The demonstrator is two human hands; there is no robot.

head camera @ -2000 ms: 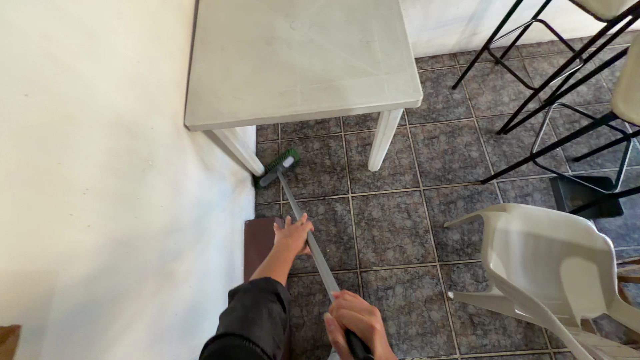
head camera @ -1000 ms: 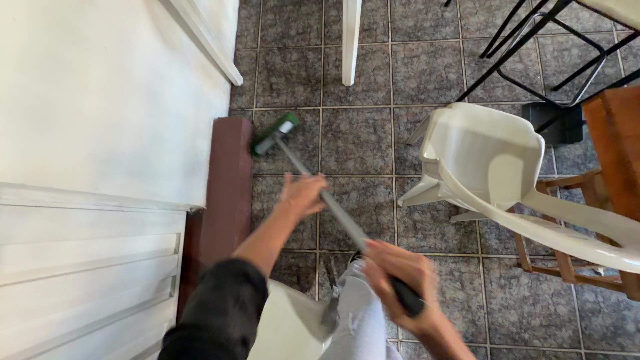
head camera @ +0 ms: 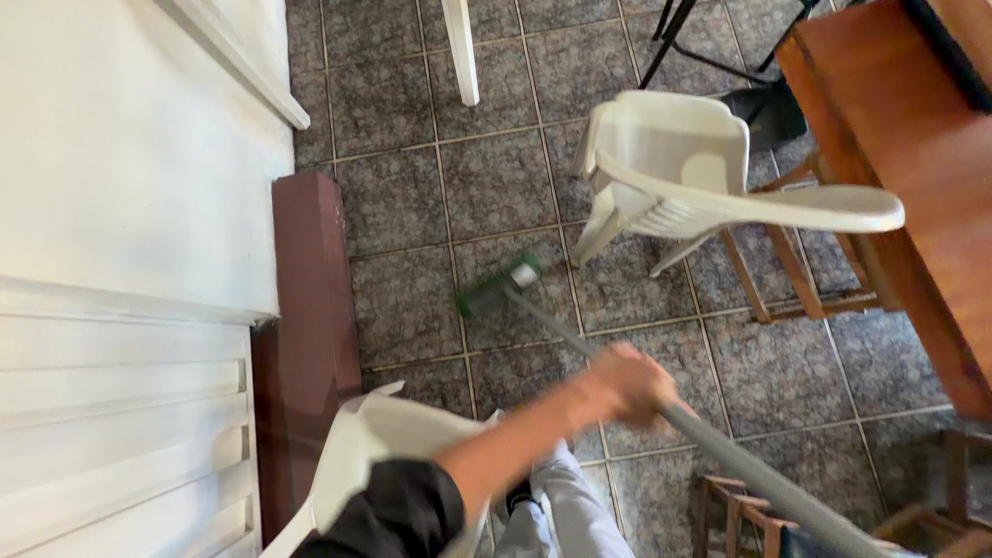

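Note:
My left hand (head camera: 632,385), blurred by motion, is closed around the grey handle (head camera: 763,465) of a push broom. The handle slants from the lower right corner up to the green broom head (head camera: 500,285), which is on the dark tiled floor (head camera: 403,201) left of a white plastic chair (head camera: 674,163). My right hand is outside the frame, and so is the handle's upper end.
Left stand a white wall (head camera: 132,155) and a maroon ledge (head camera: 310,271). Another white plastic chair (head camera: 387,442) is beside my legs. A wooden table (head camera: 907,155), wooden stools and a black dustpan (head camera: 763,116) are on the right. A white table leg (head camera: 463,54) stands at the top.
The broom head has moved from beside the wall and ledge to the right across the tiles. My left hand has gone right with the handle, and my right hand has left the view.

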